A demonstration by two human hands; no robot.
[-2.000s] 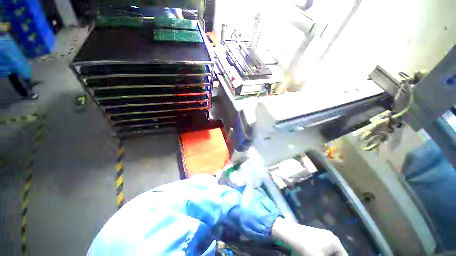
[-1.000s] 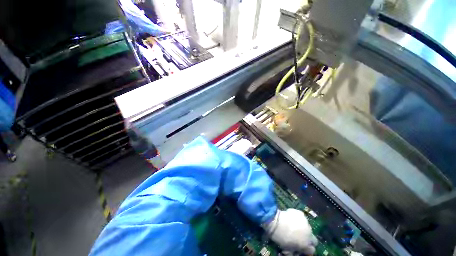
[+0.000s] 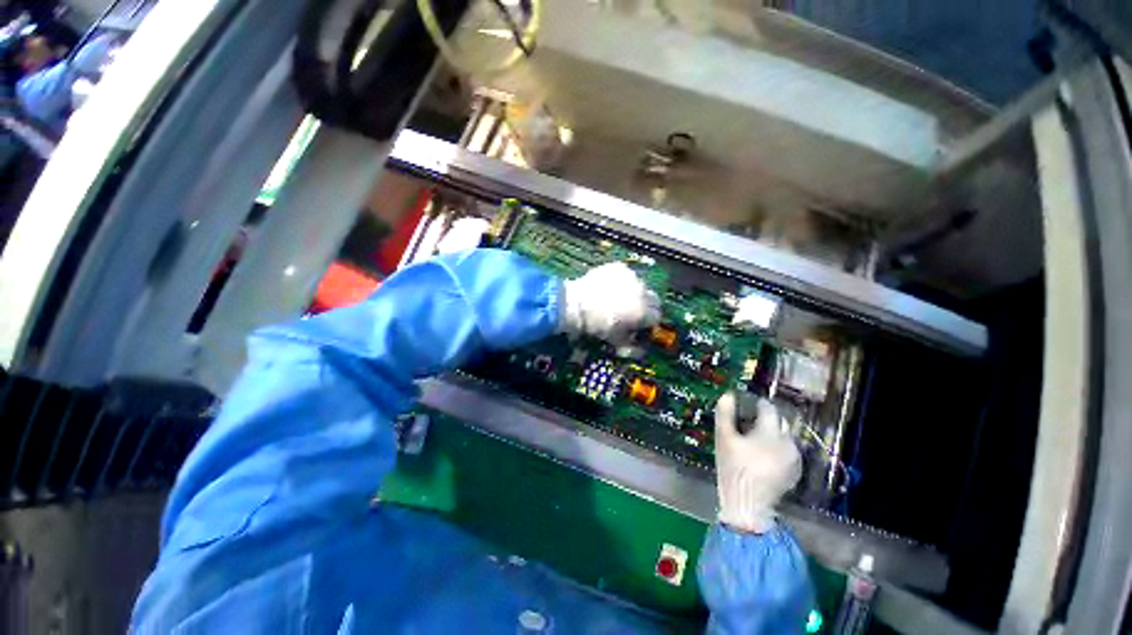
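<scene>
A green populated circuit board [image 3: 695,341] lies between the silver conveyor rails in front of me. It carries two orange-copper blocks [image 3: 643,392] and a cluster of pale round tops [image 3: 600,380]. My white-gloved left hand [image 3: 611,305] is over the middle of the board, fingers curled down; its fingertips and any grip are hidden. My white-gloved right hand [image 3: 755,461] is at the board's right end, thumb and finger on either side of a small dark part [image 3: 746,412]. A white block [image 3: 755,310] shows at the far right corner.
The far rail [image 3: 745,254] and near rail [image 3: 583,447] flank the board. A green panel strip [image 3: 534,502] with a red button [image 3: 668,567] runs along the near side. A printed tube [image 3: 857,595] stands near its right end. Machine frame posts rise left and right. Yellow tubing hangs at the top.
The view has swung right and down onto the machine. My left hand is still over the board. My right hand now shows at its right end. The rack has mostly left the view.
</scene>
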